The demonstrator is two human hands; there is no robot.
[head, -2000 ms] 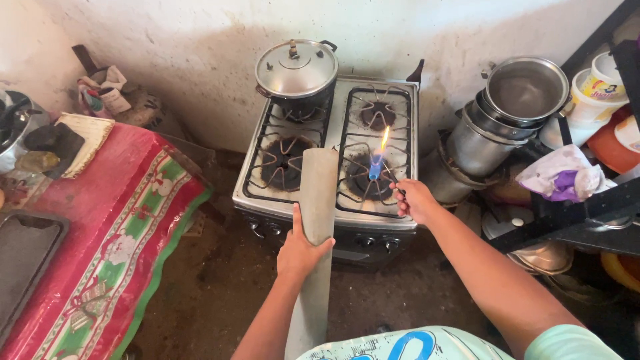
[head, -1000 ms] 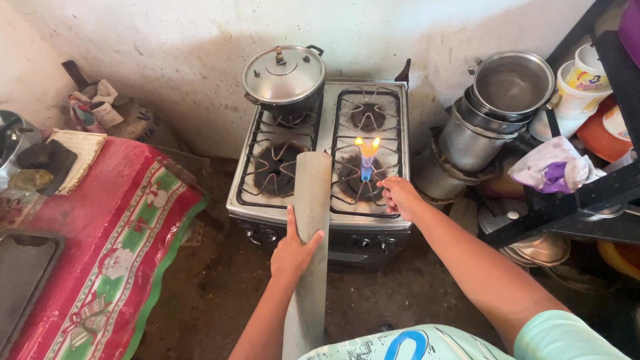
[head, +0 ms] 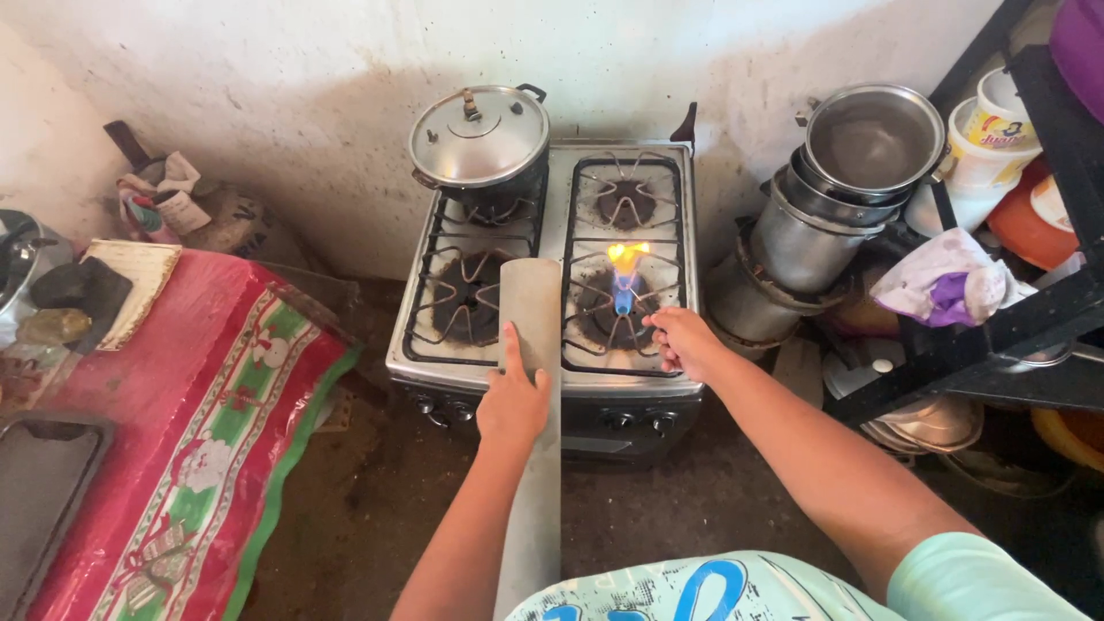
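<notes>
A long, flat grey board or panel (head: 530, 448) stands upright between my body and the gas stove (head: 483, 369), its top end over the stove's front edge. My left hand (head: 515, 401) grips it near the top, with the index finger stretched along its face. Above the front right burner (head: 604, 321) my right hand (head: 677, 341) is closed on something thin, mostly hidden by the fingers. Just left of those fingertips a blue and yellow flame (head: 624, 276) rises over the burner. A lidded metal pot (head: 479, 142) sits on the back left burner.
On the left is a table with a red and green cloth (head: 129, 345), a dark tray (head: 47, 500) and a woven mat. At right, stacked metal pots (head: 802, 233) stand beside a black shelf (head: 957, 345) with plastic tubs and a white and purple cloth (head: 944, 280).
The flame, a single tall tongue two seconds ago, now spreads wider and yellow at its top. Both hands have kept nearly the same places over the stove and on the board.
</notes>
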